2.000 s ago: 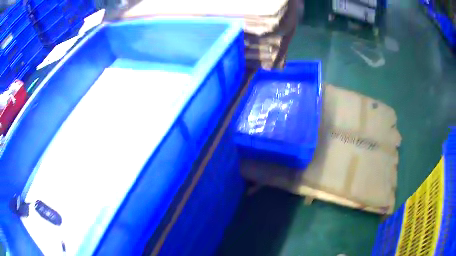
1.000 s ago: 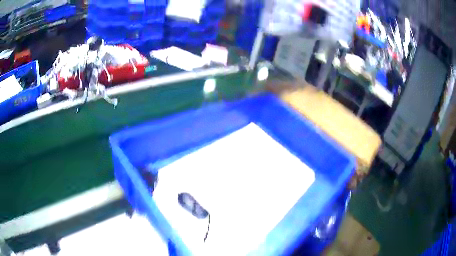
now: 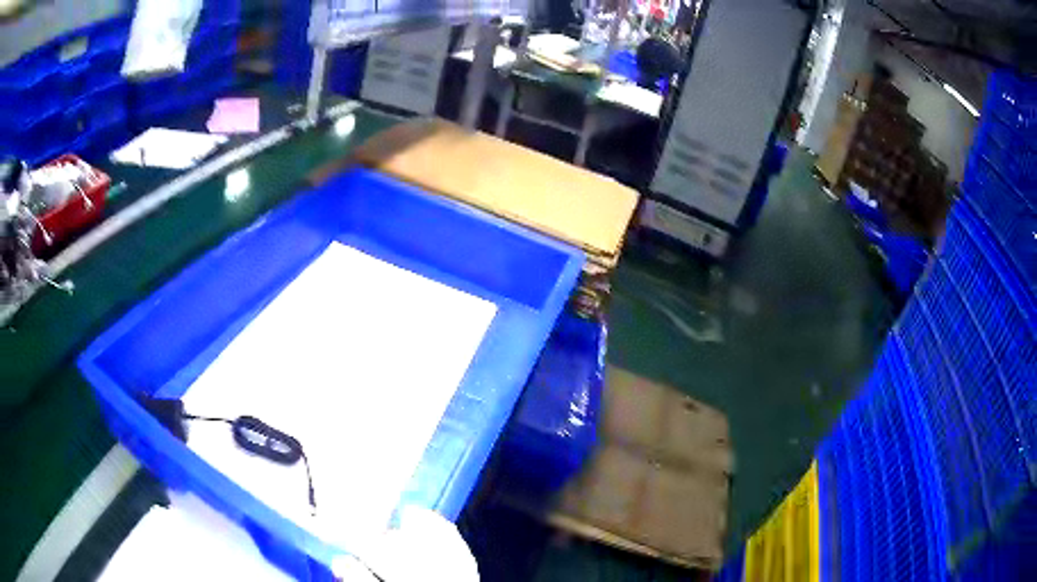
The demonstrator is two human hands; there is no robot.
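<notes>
The large blue tote (image 3: 523,352) stands beside the belt with a white liner sheet (image 3: 364,330) inside. A black power adapter (image 3: 165,416) sits in its near-left corner. Its thin cord runs right over the sheet to an oval black lump (image 3: 267,440) and on to a straight plug end. A blurred white rounded shape, which looks like my gloved right hand (image 3: 430,551), overlaps the tote's near rim and is cut off by the bottom edge. A thin dark line shows beside it; its fingers and any grip cannot be made out. My left hand is not in view.
A white worktop sheet (image 3: 182,551) lies at the bottom left. The green belt (image 3: 68,341) runs behind the tote, with a red basket (image 3: 85,210) across it. Cardboard sheets (image 3: 512,182) are behind. A smaller blue tote (image 3: 557,398) sits on floor cardboard (image 3: 660,466). Slatted crates (image 3: 910,432) stand right.
The view has swung from the tote and floor to the belt, then back right. The white hand-like shape now shows at the near rim. The adapter cord is still on the liner sheet.
</notes>
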